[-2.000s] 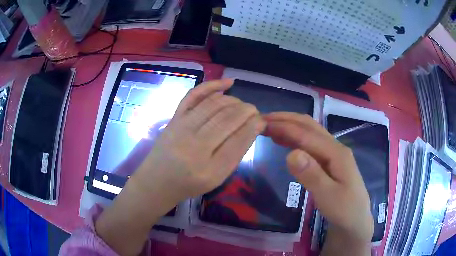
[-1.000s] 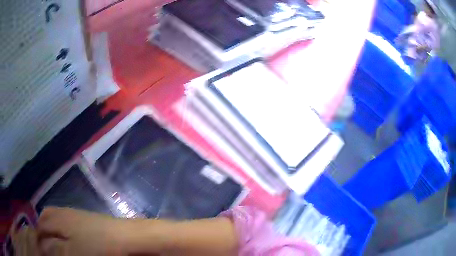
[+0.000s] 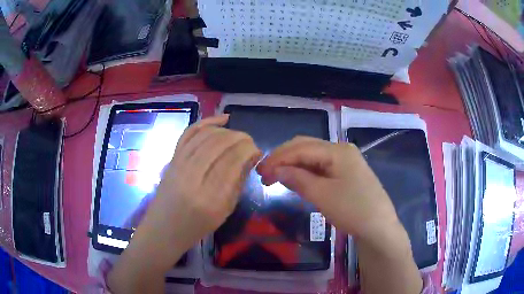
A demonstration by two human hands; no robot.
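My left hand (image 3: 210,163) and my right hand (image 3: 319,175) meet above the dark middle tablet (image 3: 270,229), fingertips close together. A tiny pale item (image 3: 261,158) shows between the fingertips, too small to identify. The middle tablet lies on a pale sleeve, its screen dark with a red reflection and a white barcode label (image 3: 317,227) at the lower right. Left of it, a lit tablet (image 3: 118,189) shows a bright camera picture, partly hidden by my left hand and forearm. Right of it lies another dark tablet (image 3: 402,189), partly covered by my right forearm.
A white test chart (image 3: 310,34) stands behind on a black base (image 3: 299,79). Stacked tablets (image 3: 491,97) and a lit tablet on a pile (image 3: 495,212) are at right. A dark tablet (image 3: 37,195), thin cables (image 3: 100,92), a wrapped post (image 3: 37,89) and a smartphone (image 3: 179,49) are at left.
The view swung right across the stacks and blue bins, then came back over the tablets. My hands are again together over the middle tablet, fingertips now closed around the tiny item.
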